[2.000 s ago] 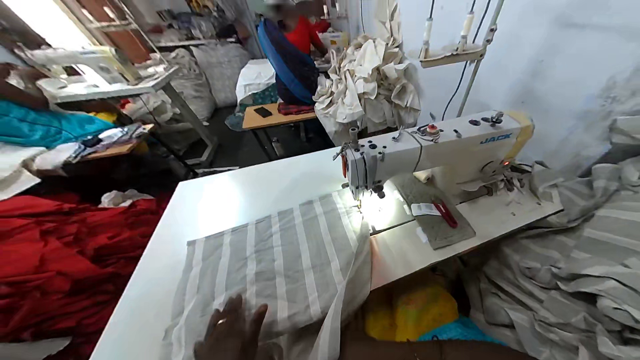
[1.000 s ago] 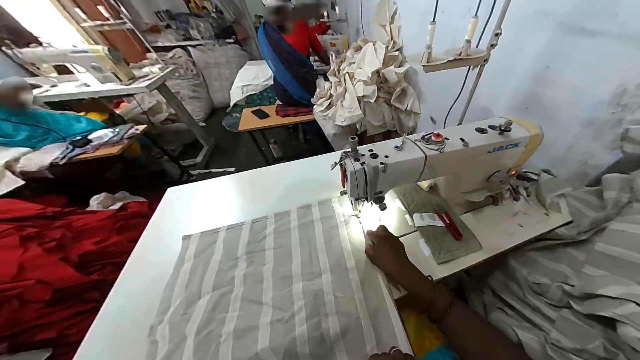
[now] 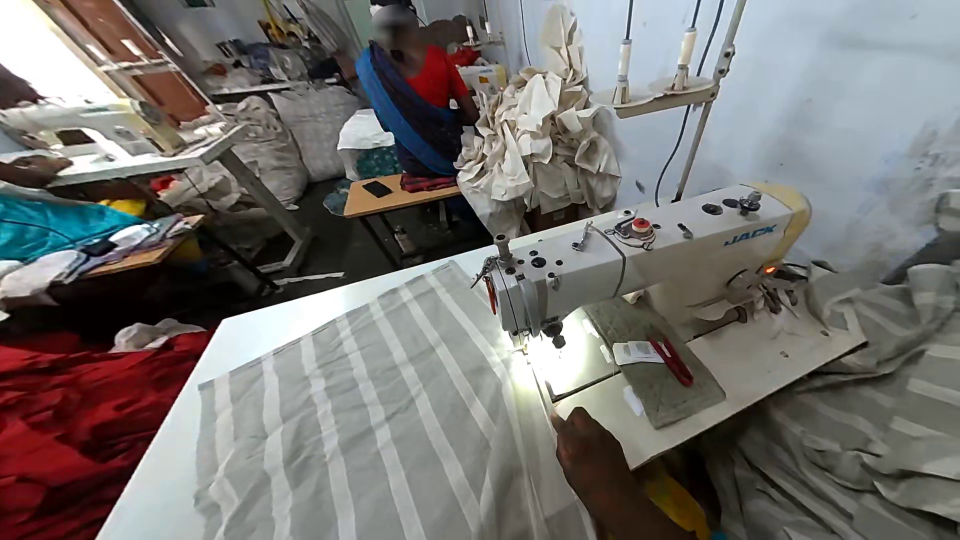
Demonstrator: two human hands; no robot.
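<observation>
Grey fabric with white stripes lies spread on the white sewing table, its right edge running under the needle area of a white Jack sewing machine. My right hand is closed on that right edge, just in front of the lit needle area. My left hand is out of view. Right of the needle, a grey-green folded cloth lies on the machine bed, bearing red thread snips and a white label.
More striped fabric is heaped at the right, red cloth at the left. A thread stand rises behind the machine. Beyond the table are a small wooden bench, a heap of cream cloth and a person facing away.
The striped fabric's far edge has moved away from me along the table. My right hand has moved nearer to me from beside the needle. The left hand, on the fabric two seconds ago, has left view.
</observation>
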